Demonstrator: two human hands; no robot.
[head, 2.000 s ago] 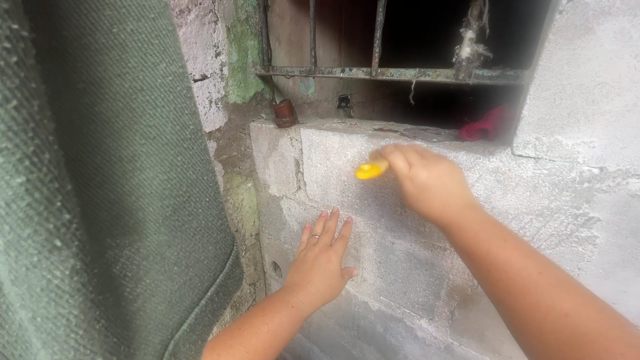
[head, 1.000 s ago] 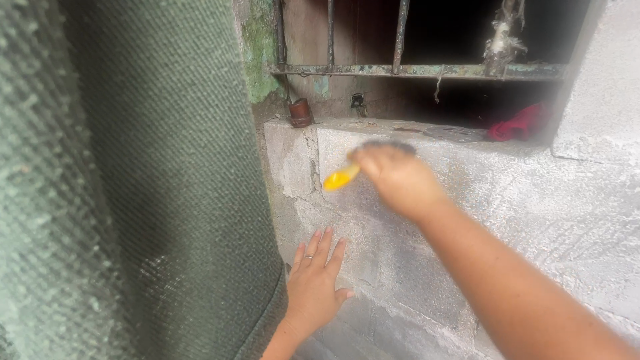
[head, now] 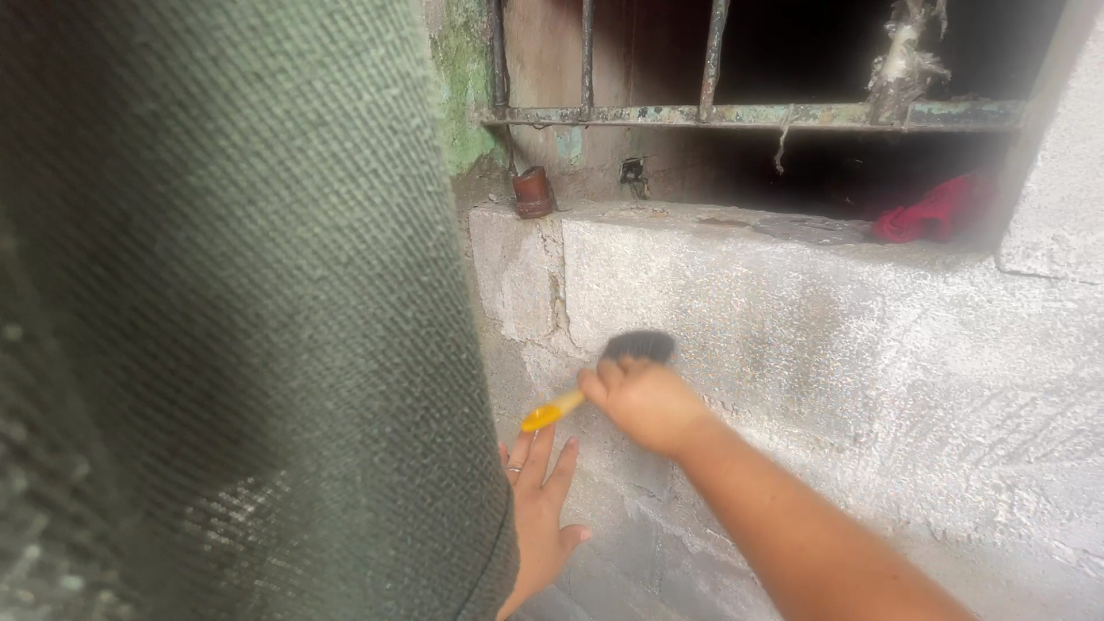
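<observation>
My right hand (head: 642, 401) is closed around a brush (head: 640, 345) with dark bristles and a yellow-tipped handle. The bristles are blurred and lie against or close to the whitish concrete-block wall (head: 776, 319); contact cannot be told for sure. The handle's yellow end points down and left, just above the fingertips of my left hand (head: 543, 509). That left hand, with a ring on one finger, rests on the wall with its fingers spread and holds nothing. Green woven fabric hides part of its outer side and wrist.
Green woven fabric (head: 285, 285) hangs large and close on the left. Above the wall is a window opening with rusty metal bars (head: 759, 116). On its ledge sit a reddish-brown cylindrical object (head: 532, 191) and a bright pink cloth (head: 927, 211). A cracked joint runs down the wall below the ledge.
My right hand has moved down the wall with the brush, from near the ledge to just above my left hand. The view has shifted left, and the green fabric covers more of it.
</observation>
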